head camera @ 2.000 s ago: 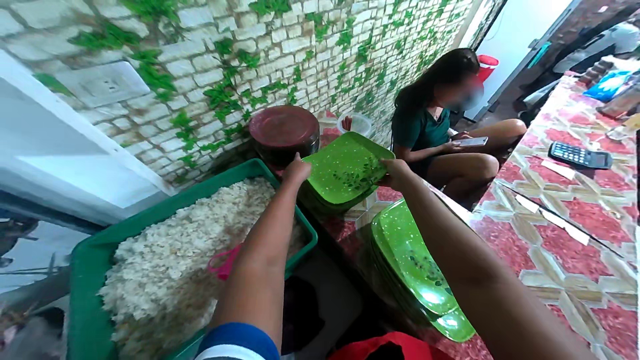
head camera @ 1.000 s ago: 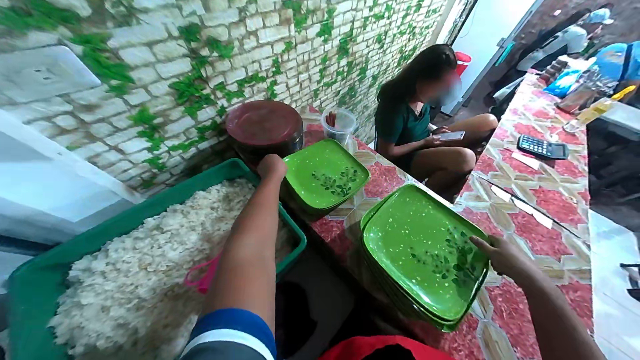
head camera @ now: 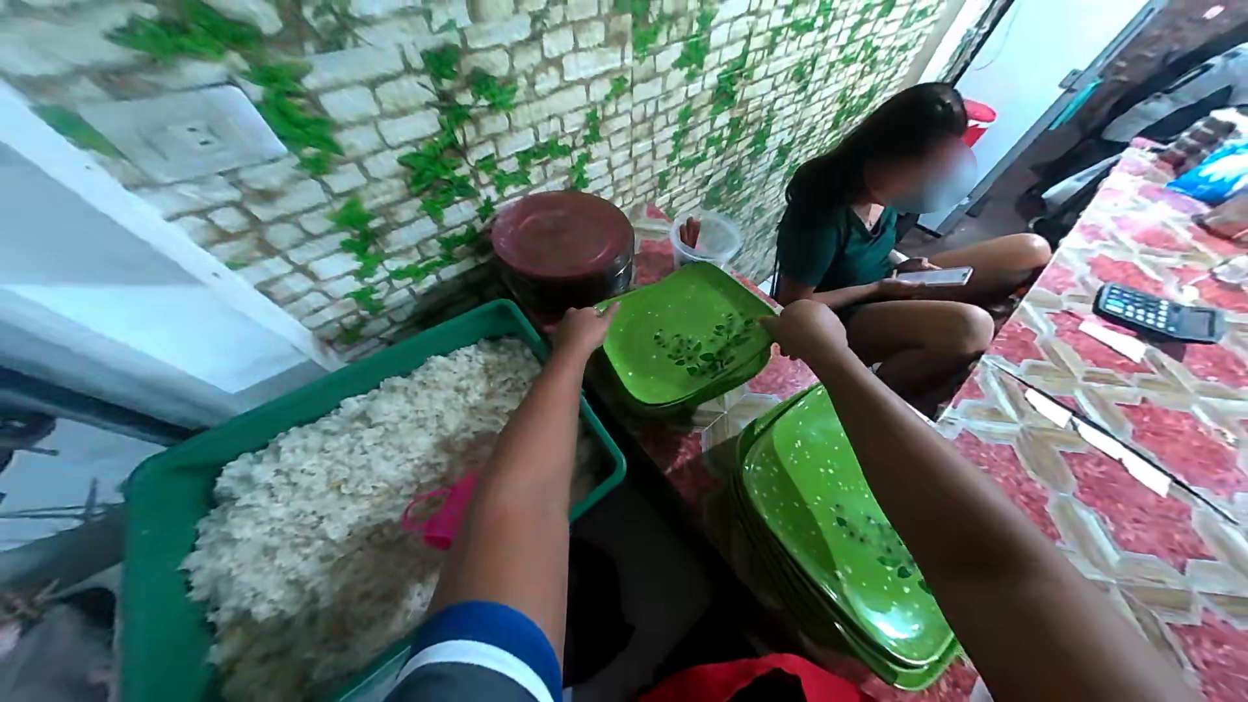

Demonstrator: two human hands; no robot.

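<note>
My left hand [head camera: 585,331] grips the left edge of a square green plate [head camera: 673,327] with a dark leaf print. On the plate's right edge is my right hand [head camera: 804,330], its fingers closed around the rim. The plate lies over a smaller stack at the table's edge. Nearer to me, under my right forearm, stands a taller stack of green plates [head camera: 809,478] of the same pattern. Left of my left arm, a green plastic tub [head camera: 400,366] holds a heap of white rice-like food [head camera: 322,478], with a pink plastic scoop [head camera: 450,512] in it, partly behind my forearm.
A round container with a dark red lid [head camera: 563,234] stands by the brick-patterned wall, beside a clear plastic tub [head camera: 706,237] with reddish sticks. Beyond, a seated person [head camera: 843,229] holds a phone [head camera: 936,277]. A calculator [head camera: 1158,312] lies on the tiled table [head camera: 1082,419].
My right hand has moved left from the taller stack to the plate on the far stack. My left hand stays at that plate's left side.
</note>
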